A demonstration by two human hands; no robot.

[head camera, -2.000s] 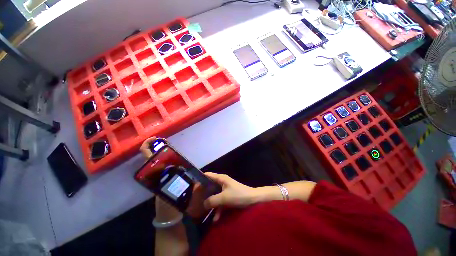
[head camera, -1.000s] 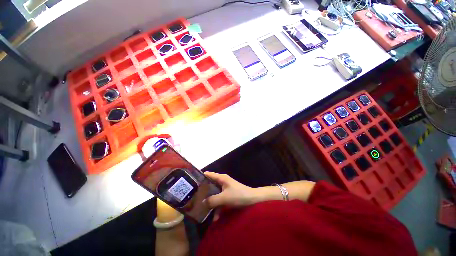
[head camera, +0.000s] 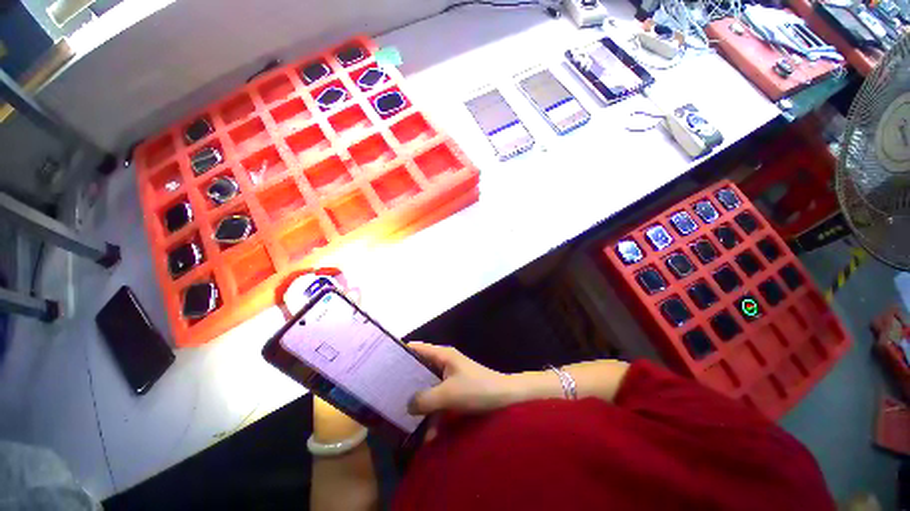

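Note:
My right hand (head camera: 461, 381) holds the test smartphone (head camera: 359, 361), its thumb on the lower part of the pale app screen. My left hand (head camera: 311, 287) is mostly hidden behind the phone; its overexposed fingers show past the phone's top edge around a smartwatch unit (head camera: 319, 285), of which only a small part shows. The red-orange bench foam tray (head camera: 324, 172) lies beyond the hands, with watch units in some pockets and other pockets empty.
A black smartphone (head camera: 134, 339) lies at the left. Two pale phones (head camera: 499, 124), a dark-edged device (head camera: 608, 70) and a white corded device (head camera: 690, 132) lie mid-bench. The side foam tray (head camera: 728, 371) with watch units is lower right, near a fan (head camera: 885, 145).
The phone screen changed from a camera view of a watch with a code to a pale page. Bright light now falls around my left hand and the tray's front edge. The hands barely moved.

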